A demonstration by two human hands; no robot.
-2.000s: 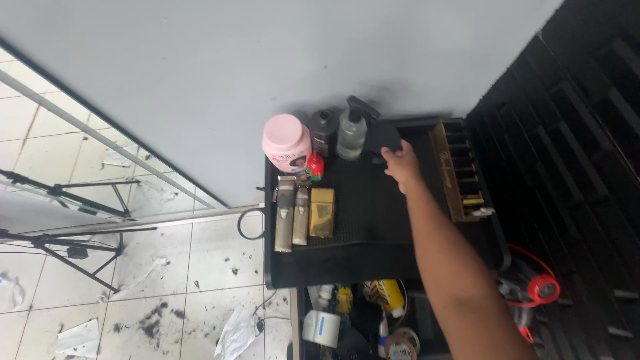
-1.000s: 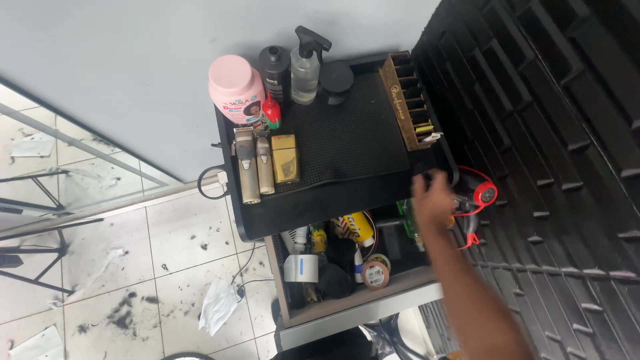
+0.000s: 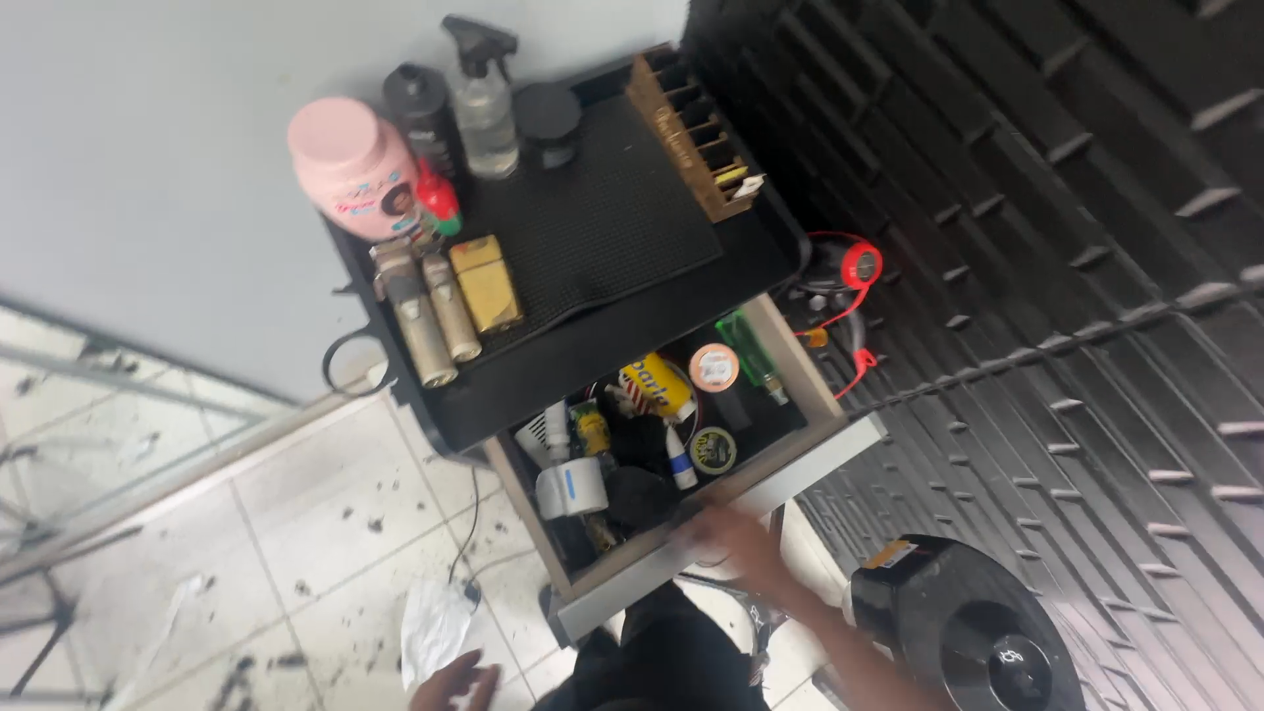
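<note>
My right hand point(image 3: 736, 543), somewhat blurred, is at the front edge of an open drawer point(image 3: 820, 461); whether its fingers grip the edge is unclear. Low in the view, my left hand point(image 3: 456, 683) is over the floor, fingers apart, holding nothing. Inside the drawer lie a yellow container point(image 3: 656, 386), a green bottle point(image 3: 748, 351), a round tin point(image 3: 713, 450), a white and blue tube point(image 3: 680, 459), a white roll-like item point(image 3: 572, 488) and a round container with an orange rim point(image 3: 714, 367).
On the black trolley top point(image 3: 612, 360) stand a pink jar point(image 3: 351, 168), a spray bottle point(image 3: 484, 114), hair clippers point(image 3: 417, 321), a gold shaver point(image 3: 486, 283) and a wooden divided rack point(image 3: 681, 143). A textured black wall point(image 3: 1066, 247) rises at right, a black rounded appliance point(image 3: 968, 627) below it.
My right hand has moved from above the trolley top down to the drawer front. The drawer is open wider, and my left hand has come into view. The view has shifted.
</note>
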